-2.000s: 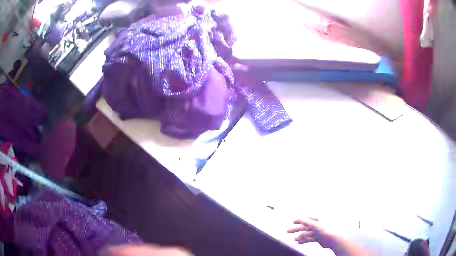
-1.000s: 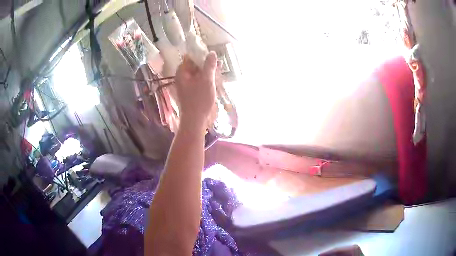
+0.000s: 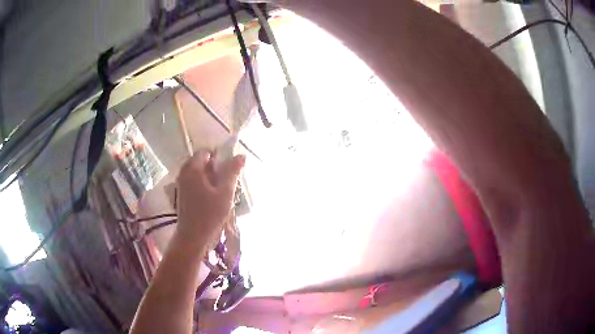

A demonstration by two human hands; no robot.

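My left hand (image 3: 209, 186) is raised left of the middle, in front of the bright window. Its thumb and fingers close around the lower end of a pale hanging strip (image 3: 244, 98); what it is made of is blurred. My right forearm crosses the upper right and leaves by the top edge, so my right hand is out of the picture. A white fitting (image 3: 294, 107) hangs on a cord just right of the strip.
An overhead rail (image 3: 156, 70) with dark cords and straps runs along the upper left. A clear packet (image 3: 136, 153) hangs left of my hand. A blue-edged padded board (image 3: 424, 306) and red cloth (image 3: 466, 218) are at lower right.
The view has tilted up from the table and purple garments to the rail. My left hand has risen to the hanging strip. My right arm has come up across the view.
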